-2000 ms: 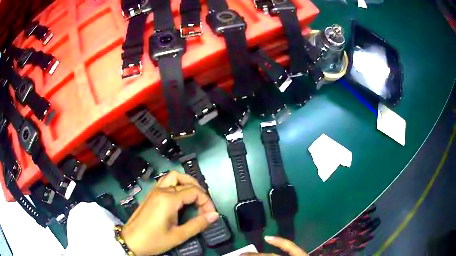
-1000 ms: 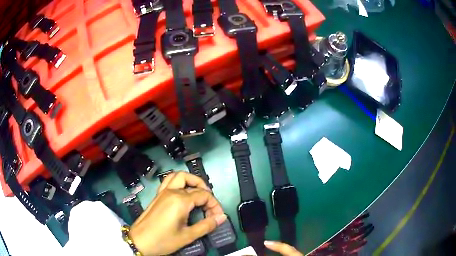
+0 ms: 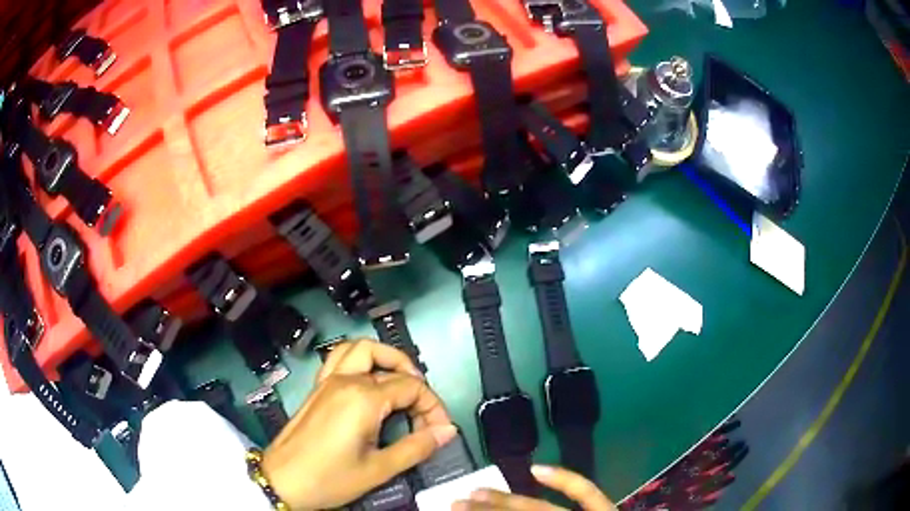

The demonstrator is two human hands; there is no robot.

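Note:
My left hand (image 3: 354,429) reaches in from the left, thumb and finger pinched together at the top edge of a black smartwatch (image 3: 446,461) with a grey, printed face. My right hand (image 3: 529,491), cut off by the bottom edge, has fingers on a white card or cloth (image 3: 461,488) that covers the lower part of this watch face. Another grey-faced watch (image 3: 387,497) lies to its left, partly under my left hand. Two dark-faced watches, one (image 3: 507,427) and another (image 3: 572,397), lie face up to the right, straps pointing away.
Orange-red stacked trays (image 3: 234,165) with black watches draped over them fill the back left. At the right are a glass bottle (image 3: 671,105), a black tray (image 3: 750,140), a white card (image 3: 777,256) and a white scrap (image 3: 659,312). A dark red patterned thing (image 3: 688,469) shows beyond the bench edge.
The white card or cloth has moved up onto the lower part of the grey watch face, with my right fingers now showing on it. My left hand stays at the watch.

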